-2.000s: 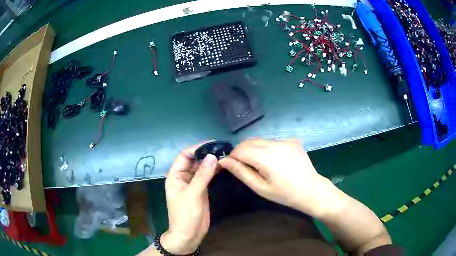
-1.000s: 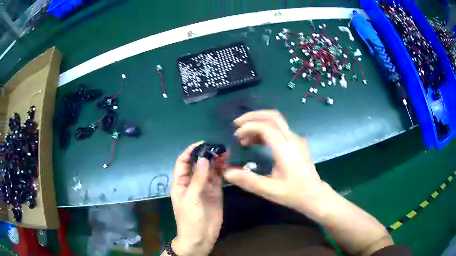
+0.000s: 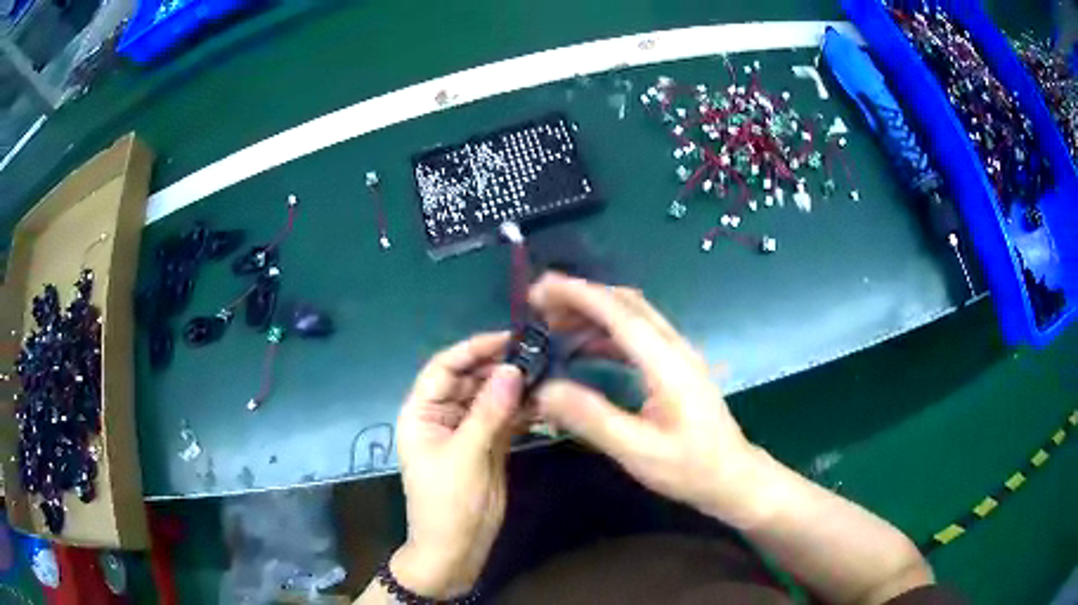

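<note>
My left hand [image 3: 455, 437] holds a small black plastic housing [image 3: 531, 350] between thumb and fingers, near the bench's front edge. A red-black lead [image 3: 518, 274] runs up from the housing to a white connector just below the screw tray [image 3: 506, 180], which is partly filled with silver screws. My right hand [image 3: 650, 402] is blurred beside the housing, its fingers apart and curved round its right side; nothing is seen held in it. Whether its fingertips touch the housing is unclear. The dark work pad behind my right hand is mostly hidden.
Loose black housings [image 3: 177, 278] and some wired boards lie at left, beside a cardboard box [image 3: 118, 355] of black wired parts. A heap of wired circuit boards [image 3: 757, 142] lies at right. Beyond are a blue electric screwdriver [image 3: 872, 101] and a blue bin [image 3: 1005, 266] with wired parts.
The housing has turned in my left hand, and its lead now points away from me. My right hand has moved up, then back down beside the housing. The view has shifted slightly.
</note>
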